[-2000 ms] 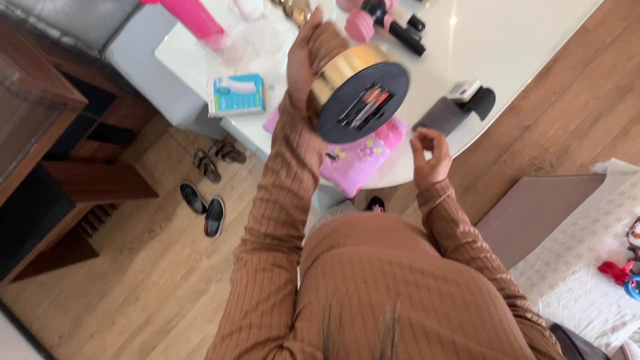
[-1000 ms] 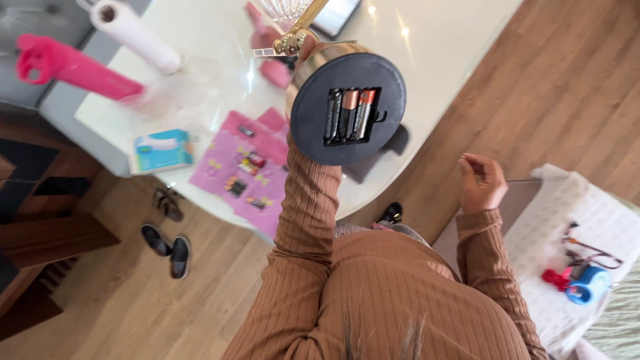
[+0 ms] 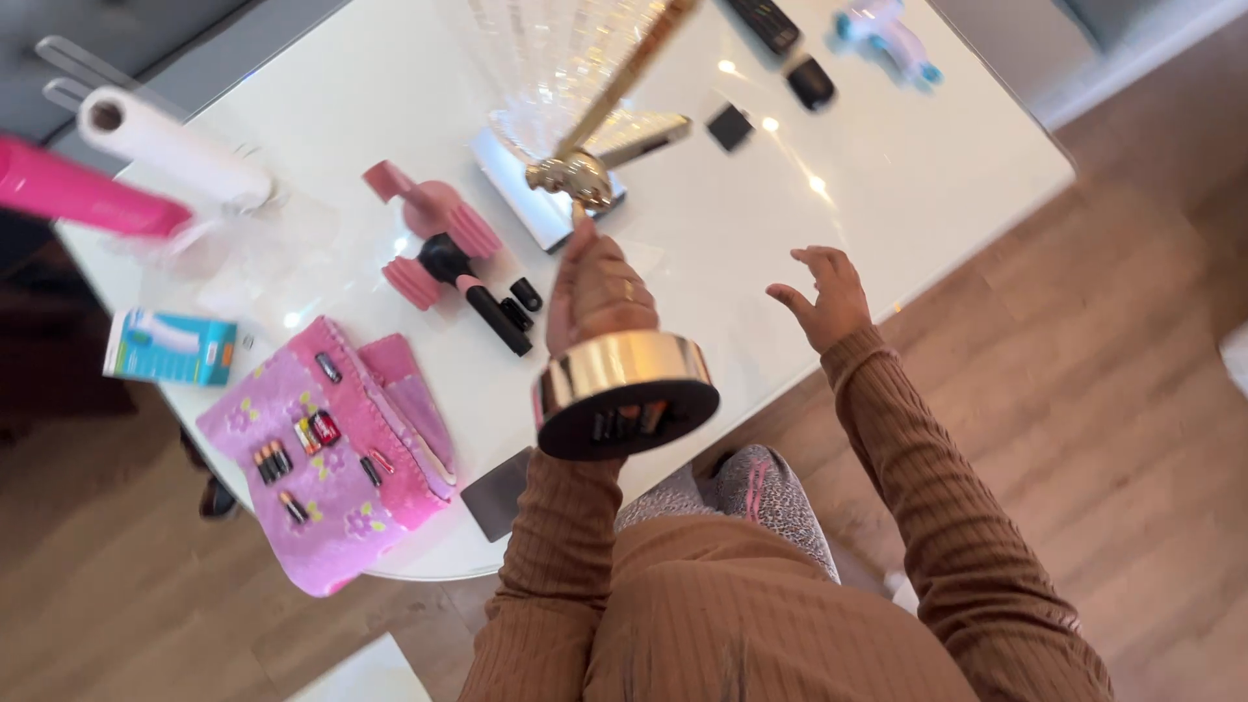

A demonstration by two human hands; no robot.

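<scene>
My left hand [image 3: 600,292] grips the stem of a gold table lamp [image 3: 624,375], whose round base is tilted with its black underside facing me. Batteries [image 3: 629,421] lie in the compartment in that underside. Above the hand, the lamp's gold fittings and a clear, ribbed fan-like part [image 3: 551,58] extend over the table. My right hand [image 3: 829,292] is held out to the right of the lamp, fingers apart, holding nothing. To the lower left, a pink floral cloth [image 3: 331,468] bears several loose batteries [image 3: 272,461].
The white glossy table [image 3: 721,292] also holds a blue-and-white box [image 3: 171,347], a paper roll [image 3: 171,146], a pink bottle [image 3: 88,190], a pink-and-black device [image 3: 448,253], a black remote control [image 3: 765,24] and a dark flat object [image 3: 497,492] near its edge.
The lamp's underside faced the camera more fully a second ago and is now tilted downward. My right hand, earlier beyond the table edge, is now over it. The view has shifted strongly.
</scene>
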